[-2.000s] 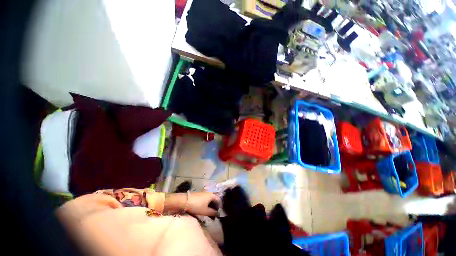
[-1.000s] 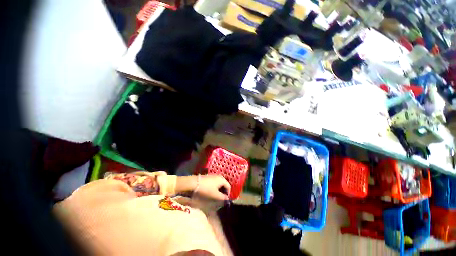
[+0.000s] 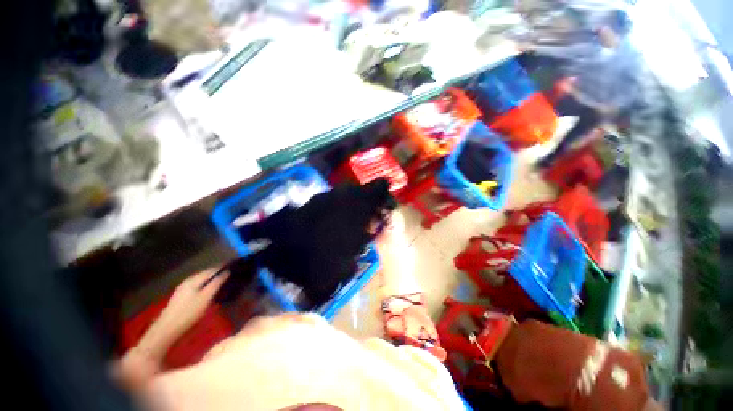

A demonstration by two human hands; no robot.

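A large black cloth piece [image 3: 321,233] is spread over the blue plastic basket [image 3: 229,210], covering much of its opening. My left hand [image 3: 199,290] is at lower left, at the near left end of the cloth, and grips its gathered edge; the fingers are blurred. A small skin-coloured patch at the cloth's right edge looks like my right hand [image 3: 381,221]. It is mostly hidden and blurred, so its grip cannot be made out. White crinkled material [image 3: 281,197] shows inside the basket's back part.
A white table [image 3: 297,88] with a green edge runs behind the basket. A red stool [image 3: 376,167], an orange basket [image 3: 438,120] and a blue basket [image 3: 478,164] stand beyond. Another blue basket [image 3: 550,265] is at right, near brown cloth [image 3: 563,361]. A red stool [image 3: 189,329] is under my left arm.
The view has swung right. The black cloth, earlier low in front of me, is now raised over the blue basket. My left arm has reached forward with it.
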